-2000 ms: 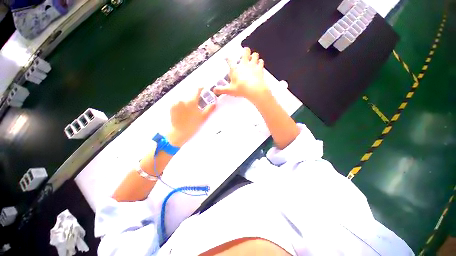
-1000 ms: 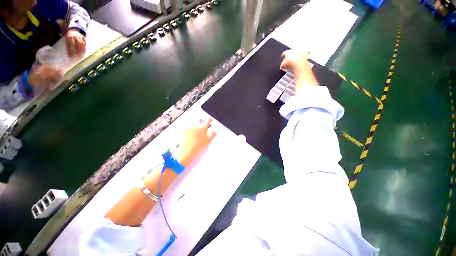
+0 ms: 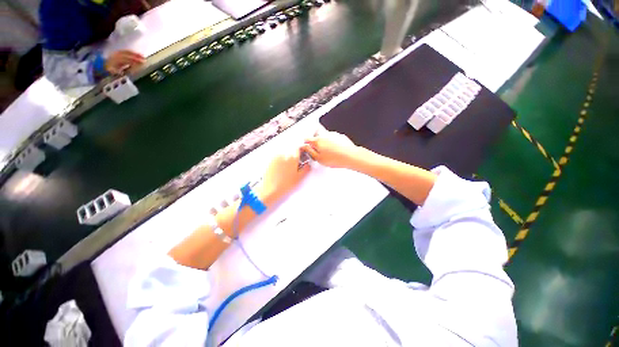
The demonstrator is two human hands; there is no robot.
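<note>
My left hand (image 3: pixel 284 175), with a blue wrist strap (image 3: pixel 252 200), is over the white board (image 3: pixel 309 215). My right hand (image 3: pixel 332 149) meets it at the fingertips. A small grey-white housing (image 3: pixel 304 160) shows between the fingers of both hands, mostly covered; its inside cannot be made out. A block of empty white housings (image 3: pixel 444 103) stands in two rows on the black mat (image 3: pixel 380 101), to the right of my hands.
The green conveyor (image 3: pixel 203 129) runs beyond the board, bearing a group of white housings (image 3: pixel 104 207) and circuit boards (image 3: pixel 203 54) along its far edge. Another person's hand (image 3: pixel 125 61) is across it. A crumpled white bundle (image 3: pixel 68 327) lies lower left. A blue cord (image 3: pixel 237 293) crosses the board.
My right hand has come back from the housing block to my left hand, and a housing now shows between them. The view has shifted, moving the block and mat rightward in the picture.
</note>
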